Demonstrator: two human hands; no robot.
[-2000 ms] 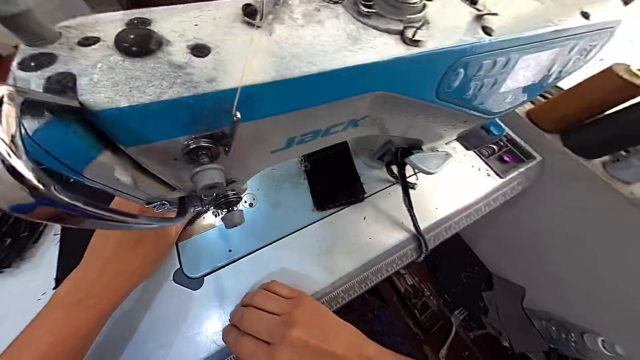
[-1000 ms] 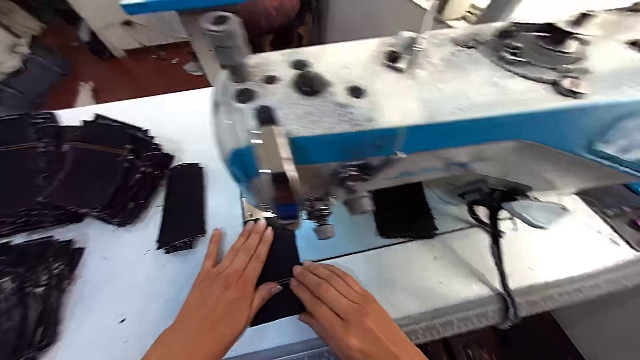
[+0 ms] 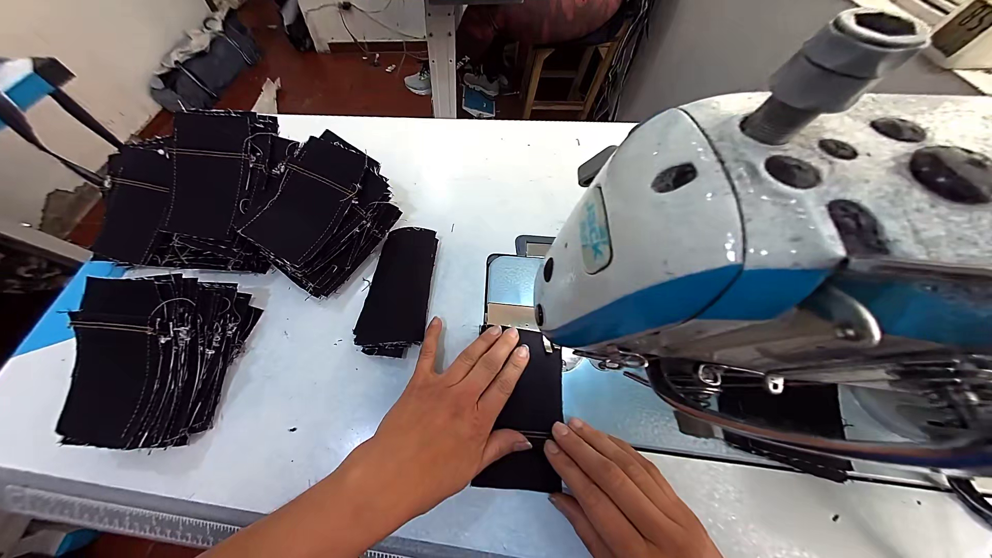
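A dark denim piece (image 3: 535,387) with a seam across it lies flat at the needle area of a Jack sewing machine (image 3: 659,225). My left hand (image 3: 446,418) rests on its left side, fingers spread, pressing it down. The fingertips of my right hand (image 3: 620,488) touch its right edge near the seam. Neither hand grasps it. The machine head hides the needle. Left of my left hand lies a narrow stack of dark strips (image 3: 399,287). Another dark fabric stack (image 3: 790,422) sits under the machine arm, partly hidden.
Stacks of stitched denim pieces (image 3: 209,186) (image 3: 124,372) cover the left of the white table (image 3: 480,170). A measuring tape (image 3: 116,515) runs along the front edge. Beyond the table are a wooden stool (image 3: 573,77), a person's shoes (image 3: 418,80) and a cloth bundle (image 3: 209,70) on the floor.
My left hand has come out from behind the machine head, where it was two seconds ago. Both hands now lie on the denim piece, much as one second ago. The view has swung left.
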